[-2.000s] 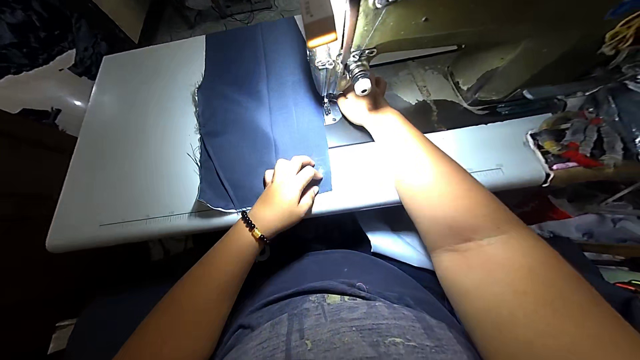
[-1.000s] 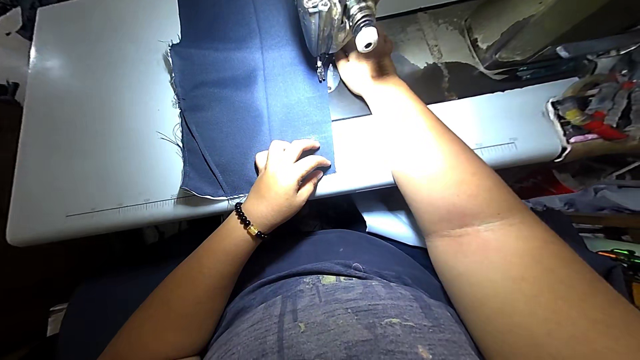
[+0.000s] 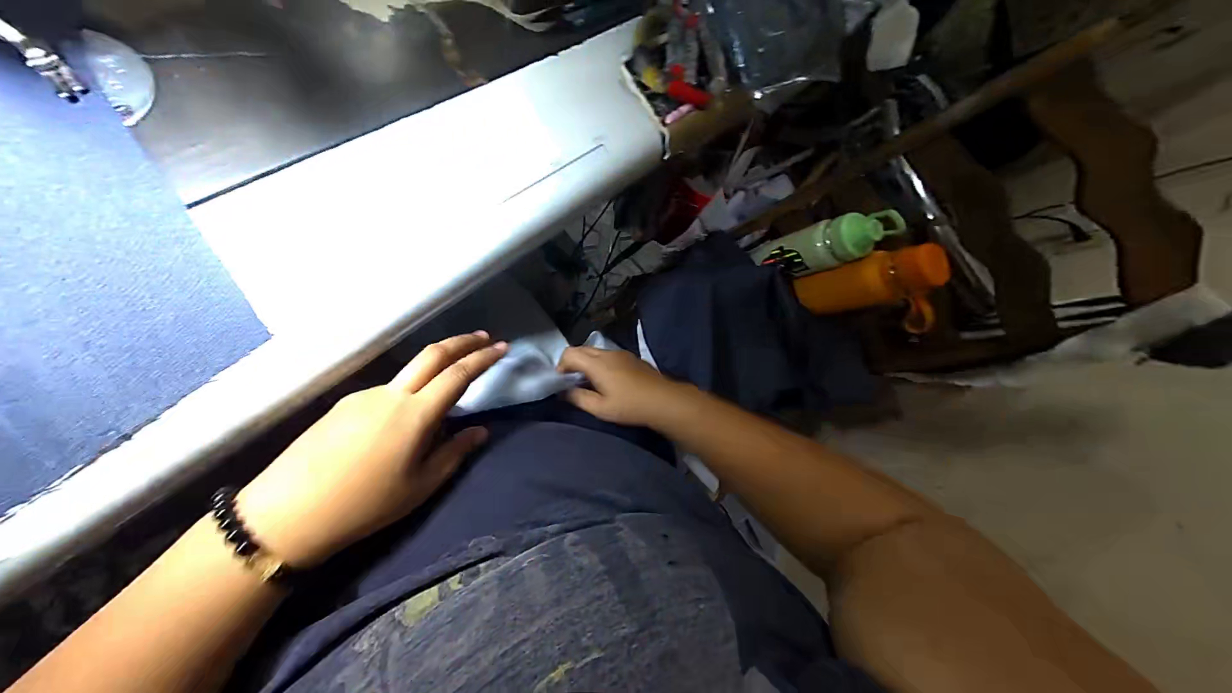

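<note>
Below the edge of the white sewing table, my right hand [image 3: 616, 385] grips a piece of light blue cloth [image 3: 520, 373] lying over my lap. My left hand [image 3: 385, 443], with a beaded bracelet [image 3: 241, 539] at the wrist, is beside that cloth, fingers apart, its fingertips near the cloth's left side. Navy fabric [image 3: 106, 279] lies flat on the table at the left, away from both hands. The presser foot [image 3: 63, 82] of the sewing machine shows at the top left corner, by the fabric; the rest of the machine is out of view.
The white table's front edge [image 3: 423, 318] runs diagonally above my lap. Right of it are a container of scraps [image 3: 674, 87], a green-capped bottle [image 3: 833, 241], an orange bottle [image 3: 871, 279] and dark cloth [image 3: 751, 337]. A wooden bar [image 3: 924, 130] crosses the upper right.
My left hand has left the navy fabric, and my right hand has left the machine; both are now below the table edge. My right hand has taken hold of light blue cloth. The view has swung right.
</note>
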